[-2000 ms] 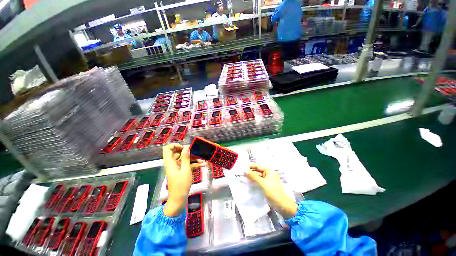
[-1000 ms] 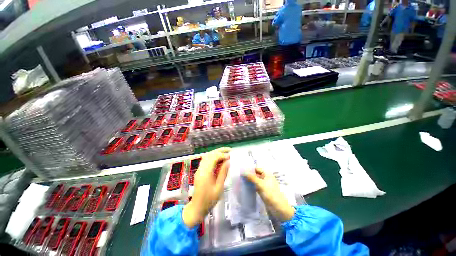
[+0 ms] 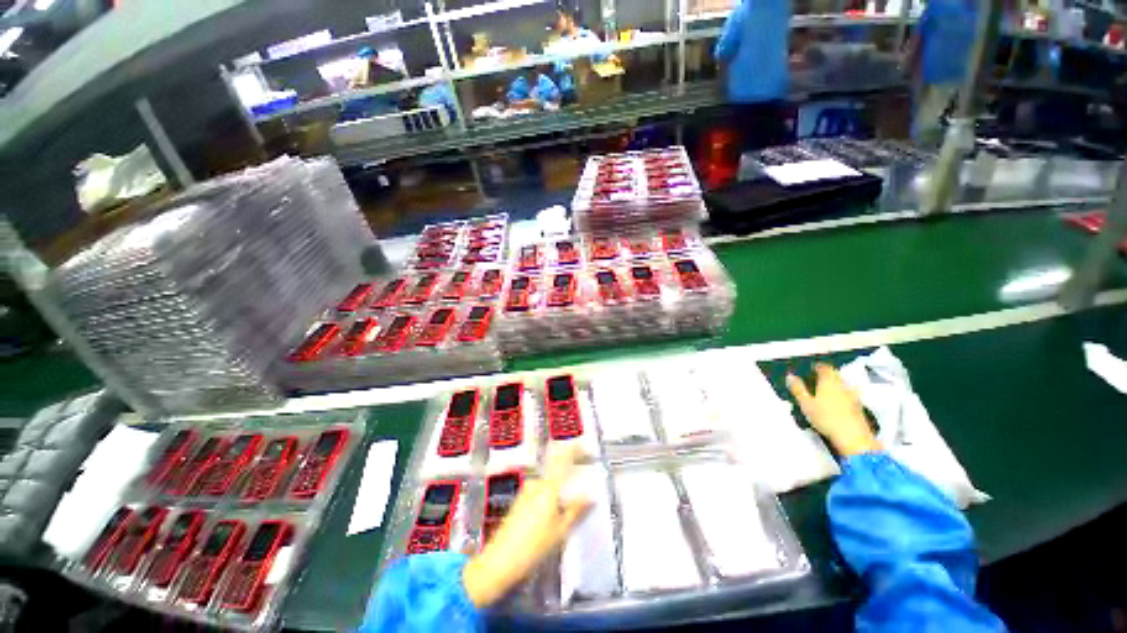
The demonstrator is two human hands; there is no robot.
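Note:
The clear blister tray lies in front of me. Red phones sit in its back-left pockets, three in the back row, and more in the front-left pockets. White sleeves lie in the pockets on the right. My left hand is over the front row, partly hiding a phone and a white sleeve; whether it holds anything is hard to tell. My right hand is at the right, above the edge between the stack of white sleeves and the crumpled plastic bag, fingers apart, with nothing seen in it.
A side tray of phones lies at lower left, with a paper strip beside it. The empty tray stack stands at left. Filled trays stand behind the working tray. People in blue are in the background.
The white sleeve and phone between my hands have left that spot. My left hand has moved down over the front row; my right hand has moved right. More white sleeves show in the pockets.

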